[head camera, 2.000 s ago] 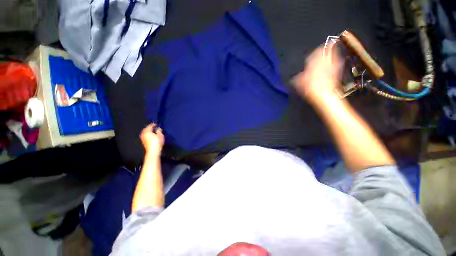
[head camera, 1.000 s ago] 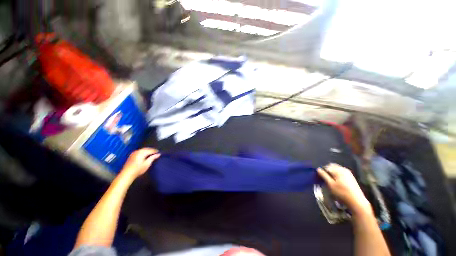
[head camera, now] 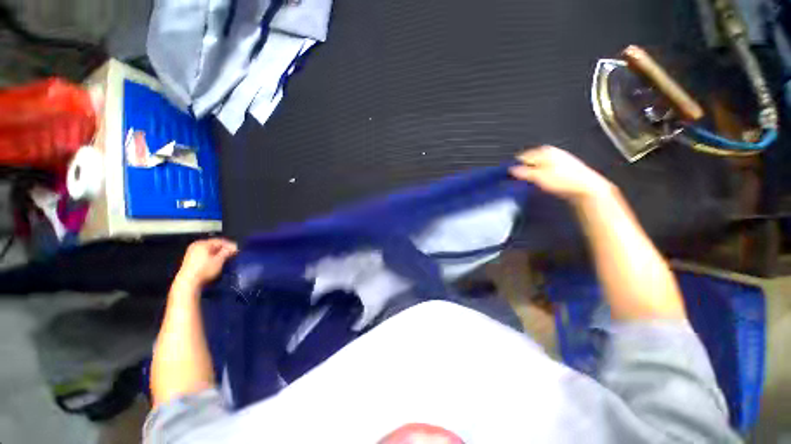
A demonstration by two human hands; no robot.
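Note:
A navy garment piece [head camera: 373,211] is stretched between my hands at the near edge of the black ironing table [head camera: 416,95]. My left hand [head camera: 208,258] grips its left end and my right hand [head camera: 548,170] grips its right end. Pale grey-white patches [head camera: 468,232] show below its upper edge; I cannot tell whether they belong to it or to the navy heap behind. The steam iron [head camera: 646,100], with a tan wooden handle, rests on the table at the upper right, untouched.
A pile of pale grey-blue pieces [head camera: 195,52] lies at the upper left. A blue-topped box [head camera: 169,186] with paper scraps, a white roll [head camera: 85,173] and a red bag [head camera: 43,123] stand left. A blue plastic basket [head camera: 750,347] is low right. The steam hose [head camera: 746,78] runs at the upper right.
The navy cloth, flat on the table two seconds ago, was lifted by both hands and is now at the table's near edge. My right hand has moved away from the iron. The view has tilted back down.

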